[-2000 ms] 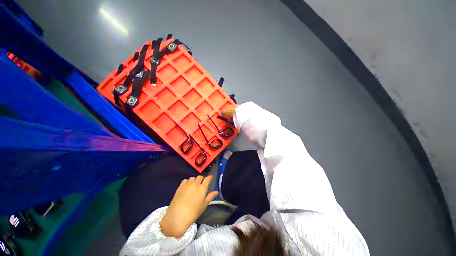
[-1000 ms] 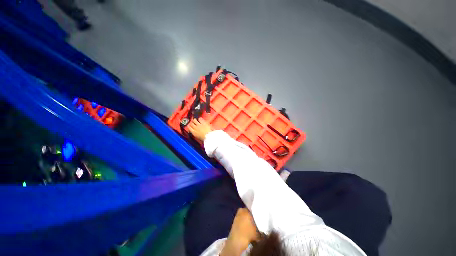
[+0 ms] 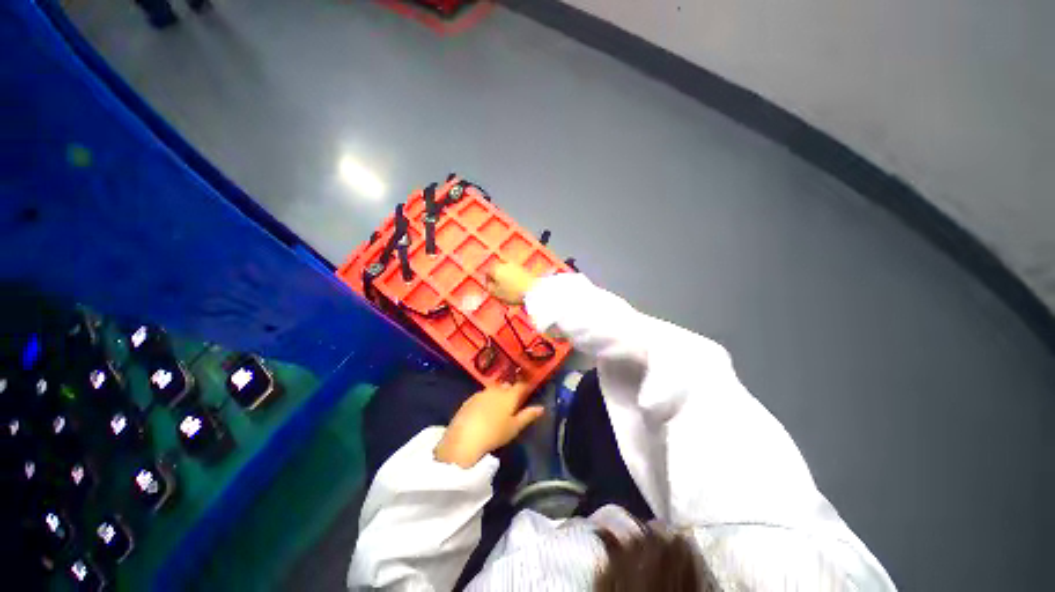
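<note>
An orange-red compartment tray [image 3: 472, 217] lies at knee height in front of me. Smartwatches with black straps [image 3: 430, 235] lie across its far-left pockets. Watches with looped black straps [image 3: 540, 348] sit in the pockets near me. My left hand [image 3: 492, 419] is at the tray's near edge, beside a dark piece; whether it grips it cannot be told. My right hand [image 3: 510, 281] is over the middle-right pockets with its fingers pointing down-left; its fingertips are small and blurred, so a hold cannot be made out.
The blue rack [image 3: 208, 249] stands close on the left. Its green shelf [image 3: 283, 445] bears several watches with lit screens [image 3: 248, 379]. Grey floor [image 3: 717, 266] and a white wall lie to the right. A red object [image 3: 445, 6] is at the top edge. A person's feet show top left.
My right hand has moved from the tray's left corner to its middle right. My left hand has come forward to the near edge. The view has turned, showing more of the shelf.
</note>
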